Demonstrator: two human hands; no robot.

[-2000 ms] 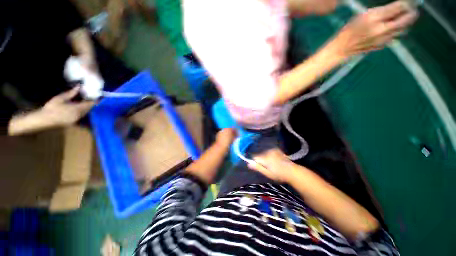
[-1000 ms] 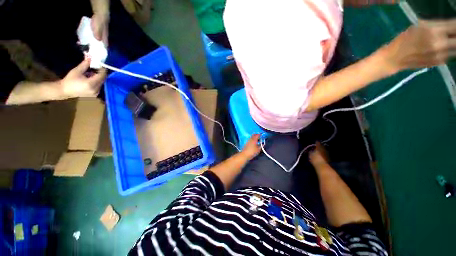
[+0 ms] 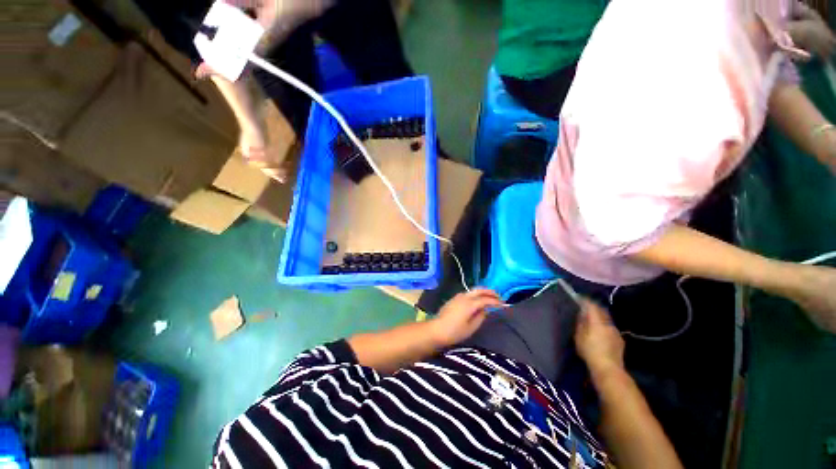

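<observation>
A long white cable (image 3: 394,190) runs from a white power strip (image 3: 229,38) at the upper left, across the blue crate, to my lap. Another person's hand is at the power strip. My left hand (image 3: 466,317) is closed around the cable above my left thigh. My right hand (image 3: 599,337) pinches the cable over my lap; its fingertips are blurred. More cable loops on the dark area to the right and leads toward the green surface.
The blue crate (image 3: 314,206) holds rows of small black pieces and a dark block. Blue stools (image 3: 518,234) and a person in pink (image 3: 642,147) are ahead. Cardboard boxes (image 3: 209,209) stand at the left, more blue crates (image 3: 82,284) lower left. The green bench is at right.
The power strip and crate appear further right in view. The cable between my hands is drawn up from a hanging V to a shorter span. The pink-clad person's arm is lower.
</observation>
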